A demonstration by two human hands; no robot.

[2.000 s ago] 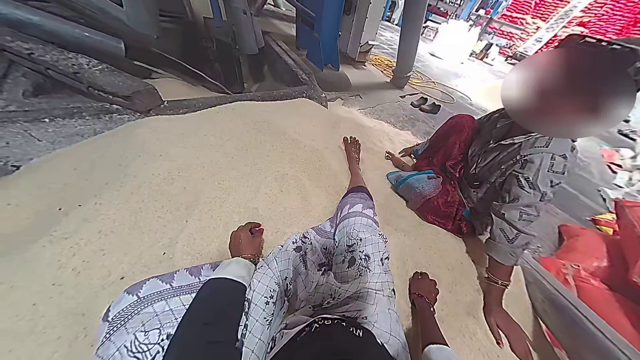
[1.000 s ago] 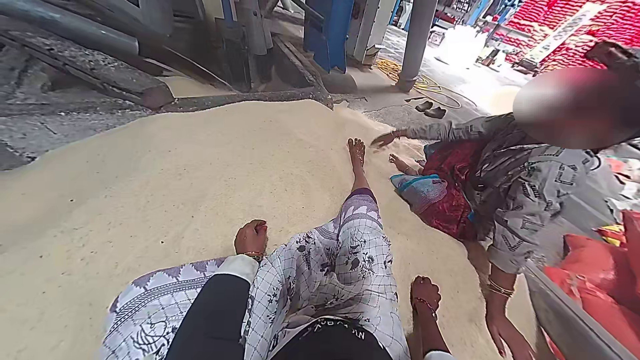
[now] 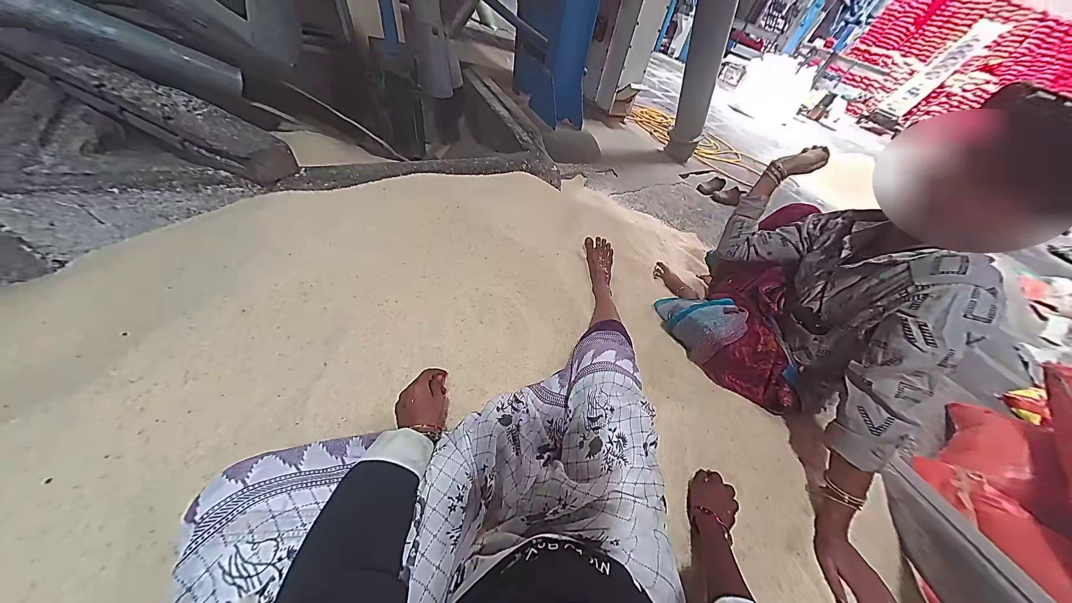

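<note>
A broad heap of fine pale grain (image 3: 293, 301) spreads under and around my outstretched legs. My left hand (image 3: 423, 400) rests on the heap beside my patterned white skirt (image 3: 536, 444), its fingers curled in and no object showing in it. On the other side of the skirt, my right hand (image 3: 712, 502) is also curled against the grain, with a bracelet at the wrist; nothing shows in it. My bare foot (image 3: 600, 261) lies on the heap ahead.
A person in a patterned grey shirt (image 3: 904, 310) sits at the right, one hand (image 3: 806, 161) raised and the other down on the grain. Beyond are a metal post (image 3: 702, 75), yellow hose (image 3: 649, 123), footwear (image 3: 718, 189) and machinery. Red sacks (image 3: 997, 452) lie at the lower right.
The other person's far arm reached out over the grain near my foot one second ago; now it is raised farther right. My hands have stayed in about the same place.
</note>
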